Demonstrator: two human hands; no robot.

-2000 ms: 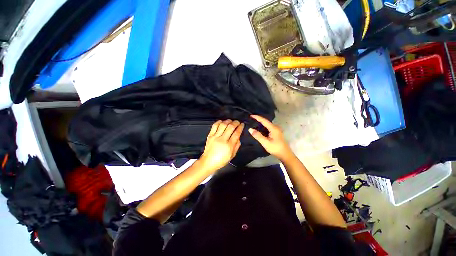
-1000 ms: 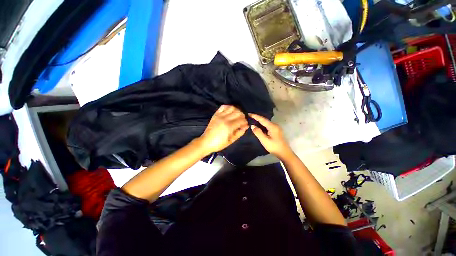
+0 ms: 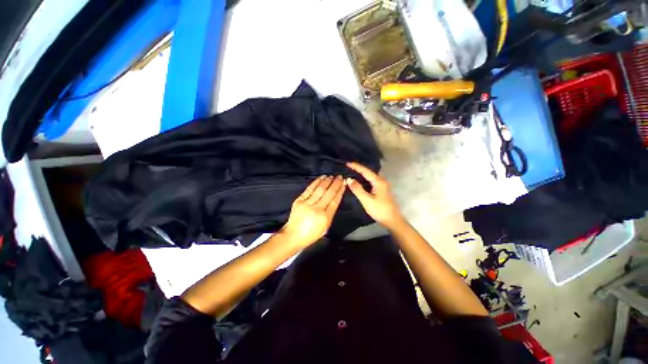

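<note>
A black garment (image 3: 234, 163) lies spread and wrinkled in front of me, with a thin white line at its lower left; what lies under it is hidden. My left hand (image 3: 312, 212) lies flat on the garment near its right part, fingers extended. My right hand (image 3: 373, 195) is just to the right, thumb and forefinger on a fold of the cloth, the fingertips of both hands nearly touching. The steam iron (image 3: 426, 91), with an orange-yellow handle, stands beyond my right hand, beside a brownish metal iron rest (image 3: 379, 48).
A blue bar (image 3: 190, 64) crosses the table at the far left, beside a long black-topped padded board (image 3: 67, 60). Dark-handled scissors (image 3: 513, 158) lie by a blue tray (image 3: 534, 128). Red (image 3: 584, 91) and white (image 3: 593, 259) baskets stand right. Black cloth heaps (image 3: 46, 291) lie left.
My left hand was lifted and curled a second ago; it now lies flat with fingers extended. My right hand stays at the fold. The whole view has shifted slightly.
</note>
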